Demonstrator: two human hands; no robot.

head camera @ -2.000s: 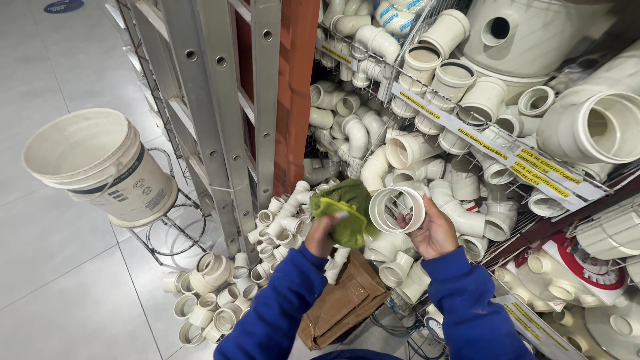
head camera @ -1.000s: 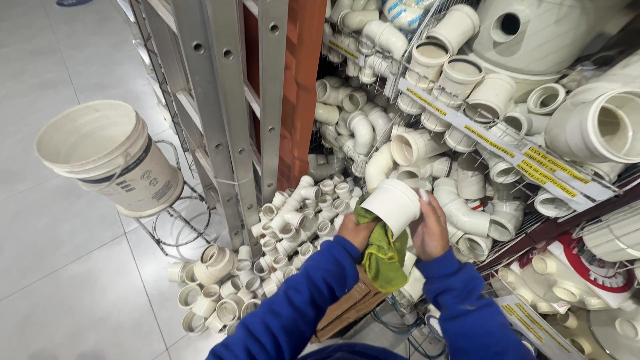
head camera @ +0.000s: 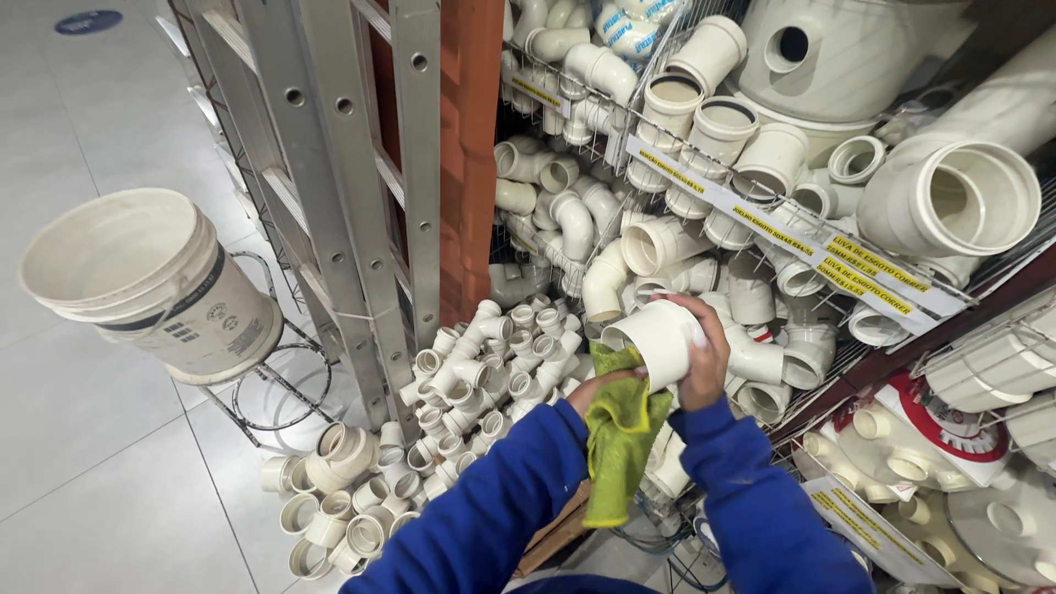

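A white PVC pipe coupling (head camera: 657,342) is held between my two hands, above the heap of fittings. My right hand (head camera: 705,351) grips its right side, fingers over the top rim. My left hand (head camera: 604,391) is at its lower left and holds a green cloth (head camera: 620,445) with yellow edging against it; the cloth's end hangs down below. Part of the left hand's fingers is hidden by the cloth and the coupling.
Small white fittings (head camera: 495,371) lie heaped on the floor beside a metal ladder (head camera: 318,165). A white bucket (head camera: 190,330) stands on a metal stool (head camera: 285,392) at left. Wire shelves with larger fittings and price strips (head camera: 742,216) rise at right. A cardboard box (head camera: 561,528) is below my arms.
Two seconds ago the coupling's open end faced me, with the cloth bunched in my left hand beside it. Now the coupling is turned, its side wall showing, and the cloth hangs beneath it.
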